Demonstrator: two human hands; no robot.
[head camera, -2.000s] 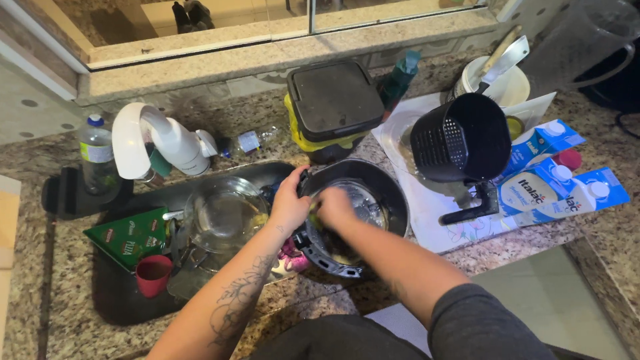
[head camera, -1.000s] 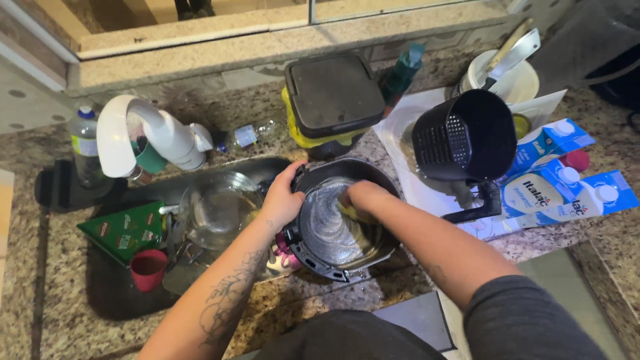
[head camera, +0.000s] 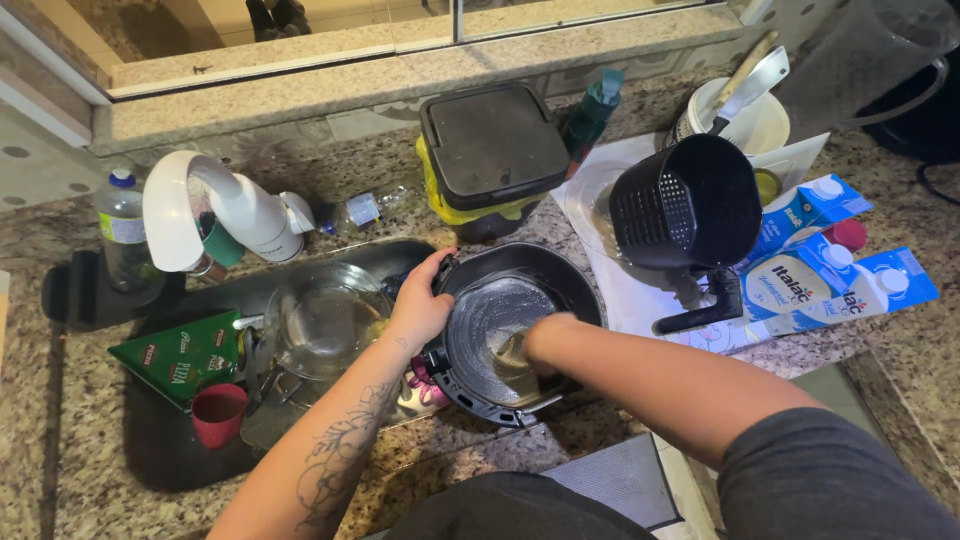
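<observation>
A round black air fryer drawer stands tilted at the sink's right end, its inner bottom wet and streaked with pale suds. On its left rim, my left hand grips the edge with the thumb near the top. My right hand reaches down inside, low on the right, with a yellowish sponge at its fingertips; the fingers are mostly hidden. Left of the drawer, a clear glass bowl sits in the dark sink.
A green pizza box piece, red cup and cutlery lie in the sink. Behind stand a white faucet and a lidded black bin. At right are a black perforated basket, milk cartons and a white bucket holding knives.
My right hand has moved about inside the drawer, from the upper middle to lower right. My left hand has stayed on the left rim.
</observation>
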